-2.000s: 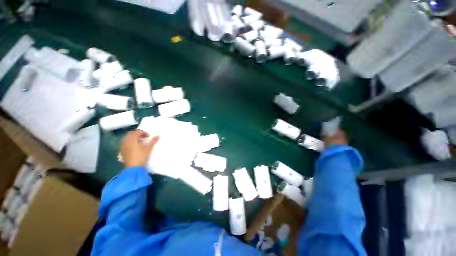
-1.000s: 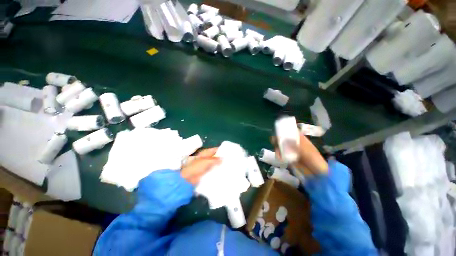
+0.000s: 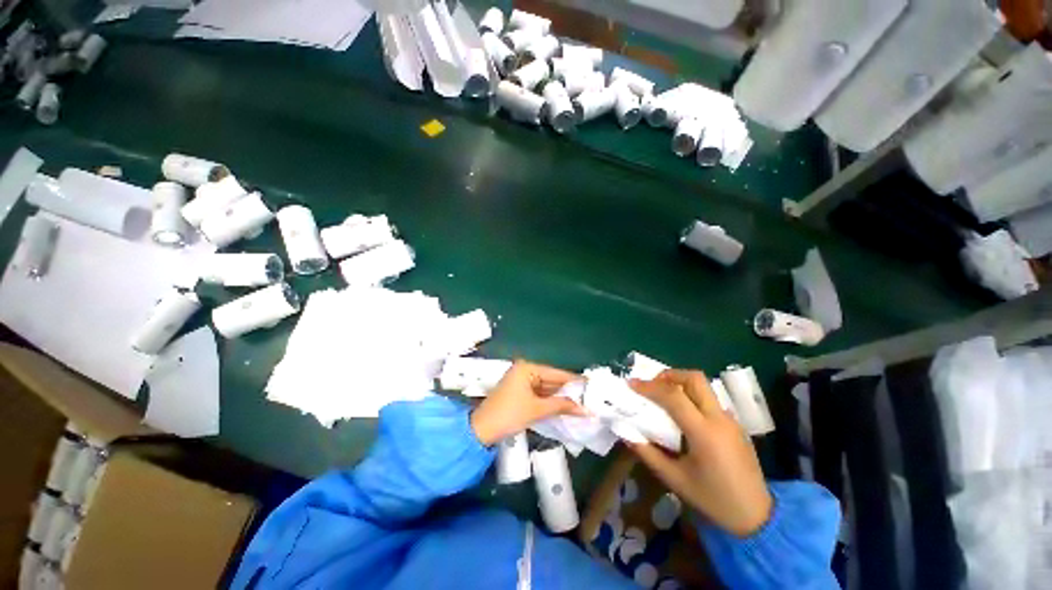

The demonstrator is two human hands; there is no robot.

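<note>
My left hand (image 3: 525, 399) pinches white foam sleeves (image 3: 575, 429) in front of me. My right hand (image 3: 700, 447) holds a white cylindrical lamp housing (image 3: 641, 417) against the sleeve's end; how far it is inside cannot be told. Other lamp housings lie around the hands, one upright to me at the bench edge (image 3: 555, 489) and one right of my right hand (image 3: 748, 399). A pile of foam sleeves (image 3: 358, 355) lies left of my left hand. A small brown carton with white and blue discs (image 3: 632, 542) is below my right hand, partly hidden.
Loose lamp housings (image 3: 256, 310) and white sheets (image 3: 87, 305) lie at the left. A large carton (image 3: 156, 519) stands lower left. More housings (image 3: 565, 98) are heaped on the far side. Stacked black trays (image 3: 883, 461) with white bags stand at the right, below a metal rail (image 3: 911, 342).
My right hand has brought the housing down and left to my left hand, which has moved a little right with the sleeves. A housing now stands out right of my right hand.
</note>
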